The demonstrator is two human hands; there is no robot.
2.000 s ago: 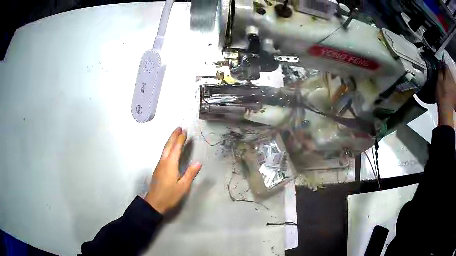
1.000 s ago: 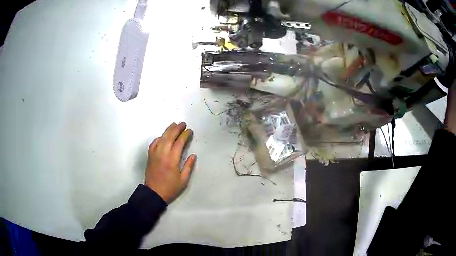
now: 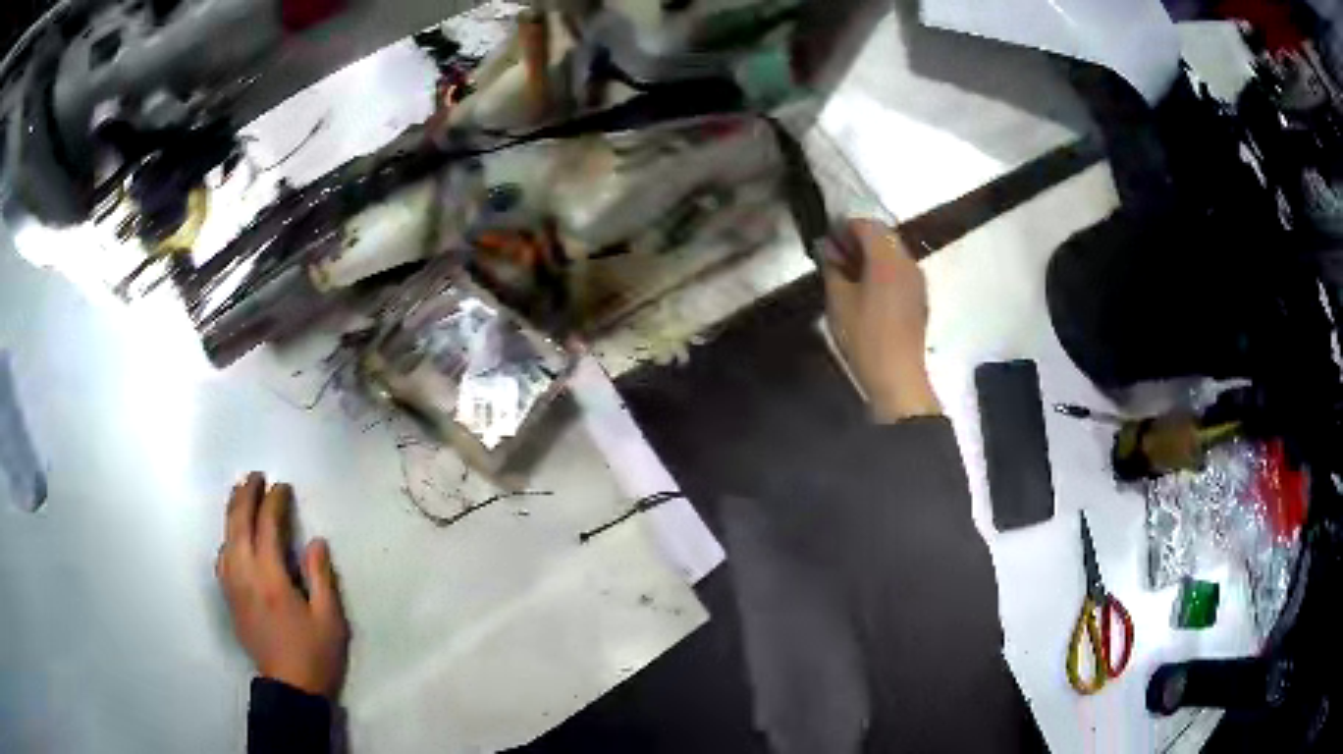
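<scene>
My left hand point(image 3: 287, 597) rests on the white machine table point(image 3: 442, 619), empty, with its fingers apart. My right hand point(image 3: 879, 317) is at the table's right side, fingers bent, beside a dark hanging strip point(image 3: 803, 184). Something small and dark shows at its fingertips; blur hides whether it is gripped. The sewing machine's cylinder arm point(image 3: 258, 302) is blurred at upper left. A label packet point(image 3: 479, 376) with white printed pieces lies beside it, with loose dark threads point(image 3: 442, 508) near it.
On the right side table are a dark flat rectangular object point(image 3: 1015, 442), scissors with yellow and red handles point(image 3: 1100, 641), clear plastic packets point(image 3: 1200, 516) and a small green item point(image 3: 1196, 601). The lamp head point(image 3: 18, 442) shows at the left edge.
The view has turned right, bringing the side table and scissors into sight. My right hand has left the handwheel area and come towards me. My left hand stays on the table.
</scene>
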